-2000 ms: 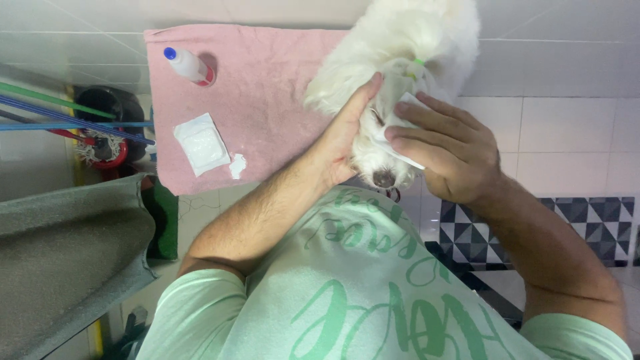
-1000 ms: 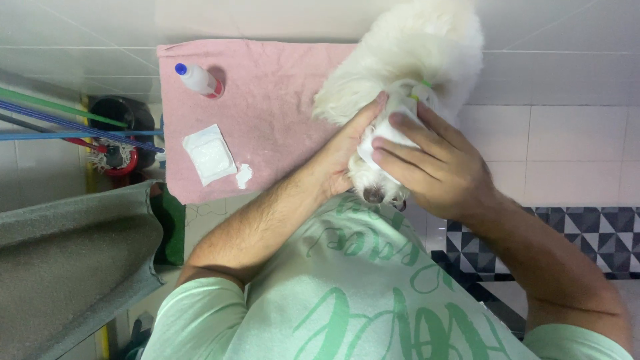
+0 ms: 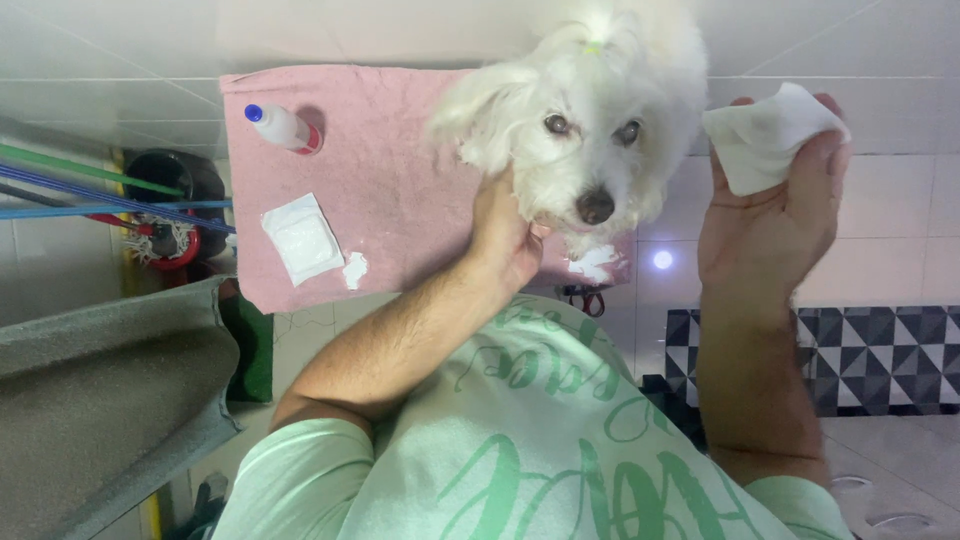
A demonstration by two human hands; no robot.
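Note:
A white long-haired dog [image 3: 600,150] faces the camera, with a yellow-green hair tie on its head. My left hand [image 3: 510,232] is under the dog's chin and cheek, its fingers partly hidden by fur. Away from the dog, at the right, my right hand [image 3: 776,195] is raised and holds a white gauze pad [image 3: 769,139]. On the pink towel [image 3: 390,187] stands a clear plastic bottle [image 3: 281,129] with a blue cap. Nearer to me lie a square white packet or pad [image 3: 304,238] and a small white scrap [image 3: 355,270].
Another white piece [image 3: 596,262] lies on the towel below the dog's muzzle. At the left are a black bucket [image 3: 161,172], a mop head [image 3: 161,236], several coloured poles and a draped grey mat [image 3: 112,397]. A tiled wall [image 3: 450,30] borders the towel's far side.
My right hand has moved off the dog's face to the right with the pad in it, uncovering both eyes. My left hand has moved from the side of its head to under the chin.

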